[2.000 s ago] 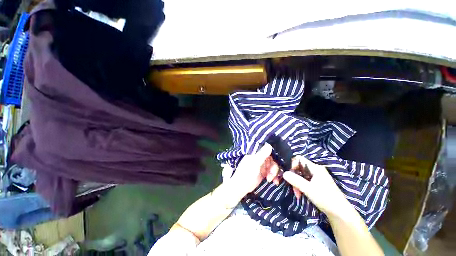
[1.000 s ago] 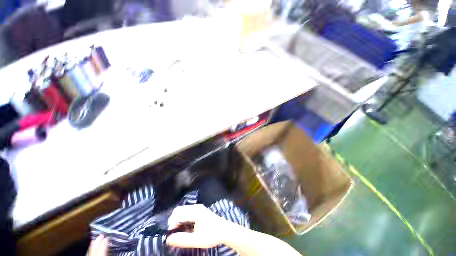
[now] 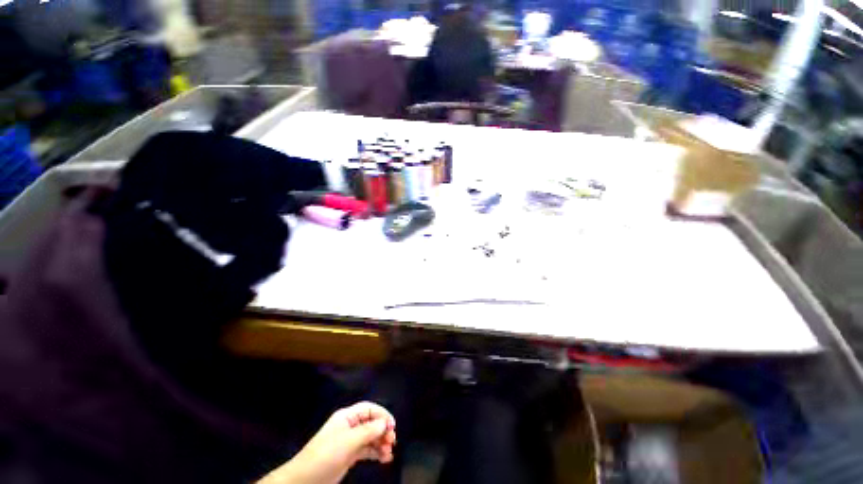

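My left hand [image 3: 352, 437] is at the bottom, left of centre, in front of the table's near edge. Its fingers are curled with the fingertips together; whether something tiny is between them cannot be made out. My right hand is out of the picture. The striped garment is not in view. A pile of black garments [image 3: 180, 246] with a white strip lies on the table's left corner, and maroon cloth [image 3: 66, 331] hangs at the far left. Small dark buttons [image 3: 485, 250] lie scattered on the white table [image 3: 625, 284].
Upright thread spools [image 3: 378, 184], red and pink cones [image 3: 326, 216] on their sides and a dark dish [image 3: 409, 219] stand at the table's left. A dark strand [image 3: 464, 303] lies near the front edge. A yellow-brown drawer [image 3: 308, 341] and a cardboard box [image 3: 677, 406] are below. A person [image 3: 461, 61] is behind.
The view has swung up from the lap, right, then back left over the table. The striped garment and my right hand have left the picture. My left hand is now raised before the table.
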